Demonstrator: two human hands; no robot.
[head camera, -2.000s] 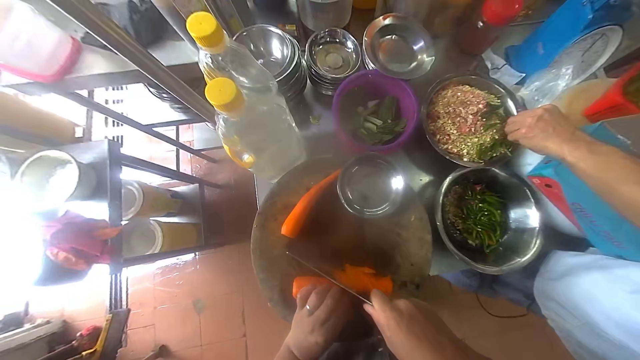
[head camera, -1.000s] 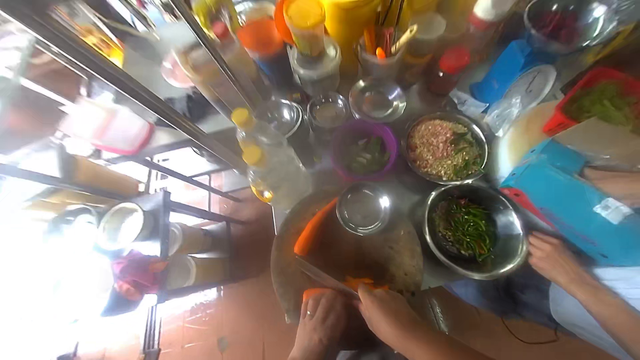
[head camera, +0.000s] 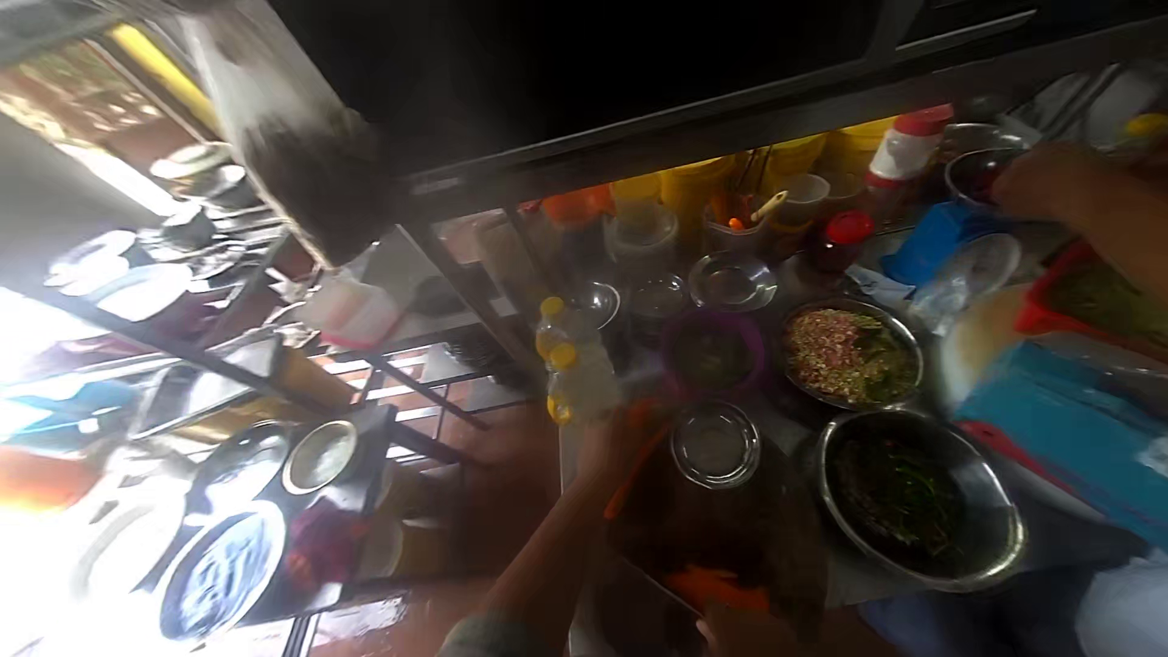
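My left hand (head camera: 610, 445) is stretched out at the upper left of the round chopping board (head camera: 785, 538), beside the long peeled carrot (head camera: 630, 479) and just below the plastic bottles with yellow caps (head camera: 575, 365). Its fingers are blurred, so a grip cannot be told. At the bottom edge, my right hand (head camera: 744, 630) is shut on a knife, whose blade (head camera: 662, 589) shows as a thin line on the board. Cut carrot pieces (head camera: 716, 586) lie against that hand. A small empty steel bowl (head camera: 715, 444) stands at the board's far edge.
A purple bowl (head camera: 713, 354), a steel bowl of chopped mix (head camera: 853, 354) and one of green chillies (head camera: 899, 493) stand around the board. Another person's arm (head camera: 1077, 196) reaches over the upper right. A dark shelf (head camera: 593, 82) hangs above. A blue box (head camera: 1068, 429) lies at right.
My left hand has left the carrot piece by the knife and moved up to the long carrot's far end. The other person's hand has moved to the upper right. The view has swung upward.
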